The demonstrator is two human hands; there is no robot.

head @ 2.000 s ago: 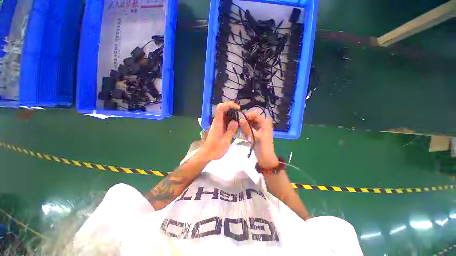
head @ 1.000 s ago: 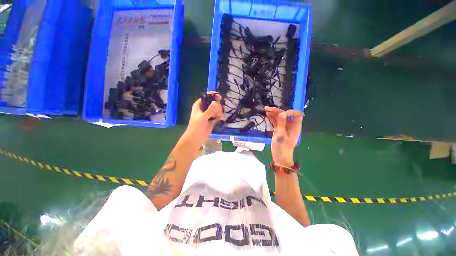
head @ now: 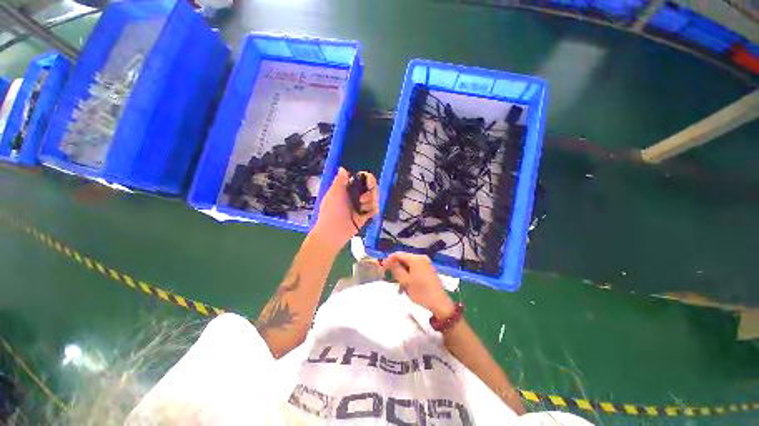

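My left hand (head: 344,208) is closed around a black power adapter (head: 358,191), between the two nearer blue totes; a thin black lead hangs from it. My right hand (head: 414,279) is by the near edge of the main blue tote (head: 533,166), fingers bent together; I cannot tell if it holds anything. The main tote has black units in rows along both long sides and tangled adapter cords (head: 456,166) in the middle. The second blue tote (head: 218,141) holds a loose pile of black adapters (head: 283,175) on a printed white liner (head: 283,100).
Stacked blue totes (head: 166,100) with pale parts (head: 101,108) stand at the left, with another blue bin (head: 48,100) beyond. A pale beam (head: 707,125) slants in at the right. Yellow-black tape (head: 150,289) crosses the green floor. More blue bins are at the top right.
The view has tilted up, showing more beyond the totes. The left hand still holds the black adapter. The right hand has moved from over the main tote to its near edge, closer to my body.
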